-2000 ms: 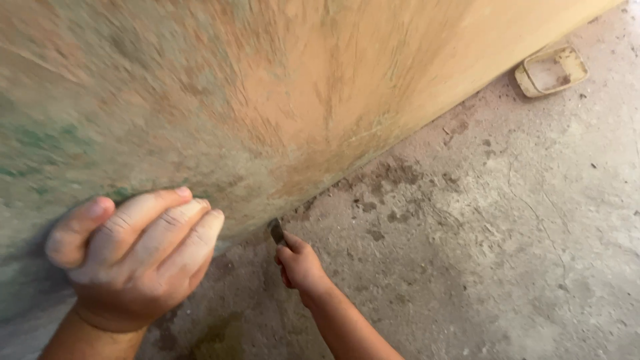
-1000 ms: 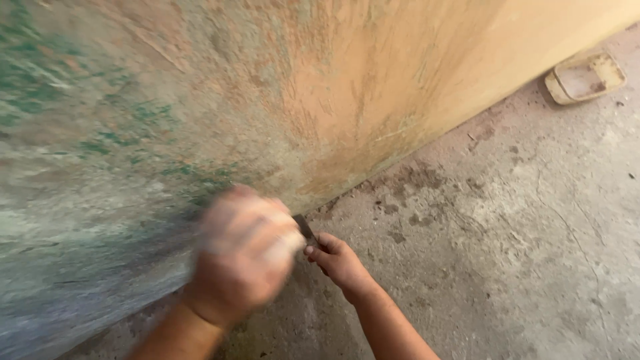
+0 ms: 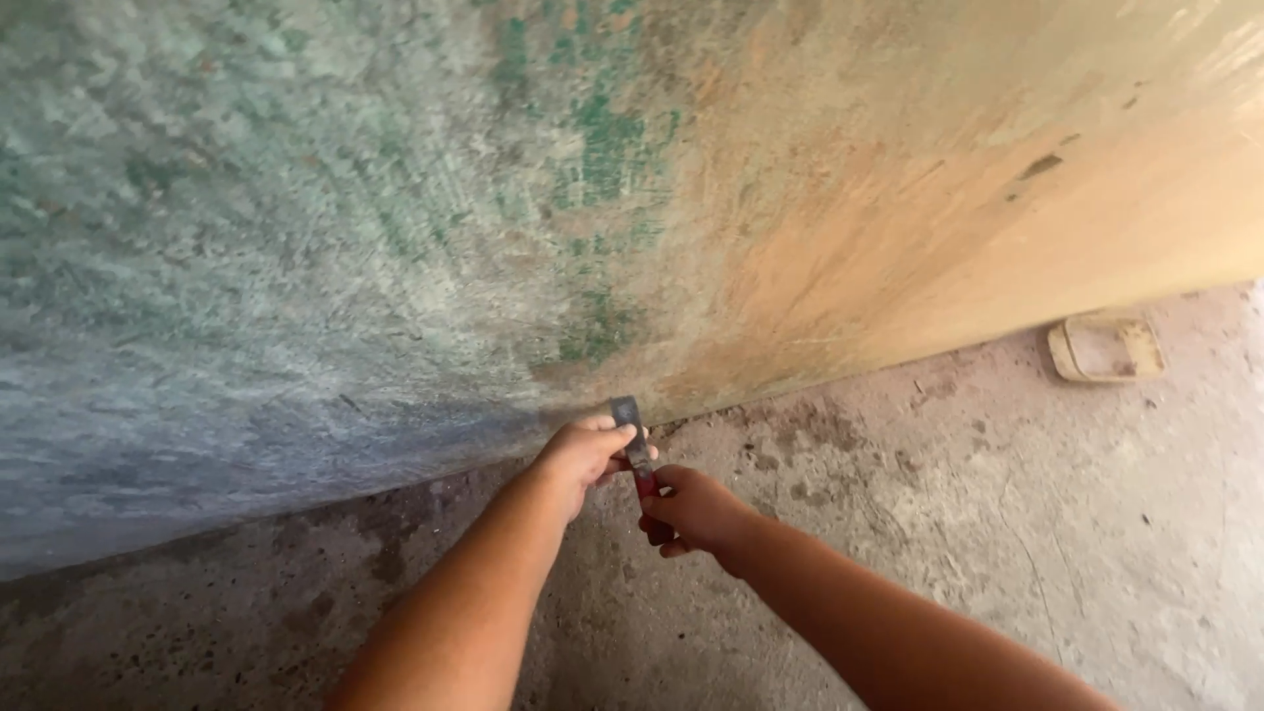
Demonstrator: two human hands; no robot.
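Observation:
A scraper with a flat grey metal blade [image 3: 627, 419] and a red handle is held between my two hands, near the foot of a wall [image 3: 415, 247]. The handle is gripped by my right hand [image 3: 693, 509]. My left hand [image 3: 586, 452] pinches the blade, its thumb on the face and its other fingers partly hidden behind. The wall is worn and scraped, with grey, blue, green and orange patches of paint.
A shallow plastic container [image 3: 1108, 349] stands on the floor against the wall at the right. The rough concrete floor [image 3: 889, 504] has dark crumbs and stains along the wall's base, and a thin crack at the right.
My left hand has come from the wall to the scraper and taken hold of its blade. My right hand still grips the tool. The view has shifted and shows more wall.

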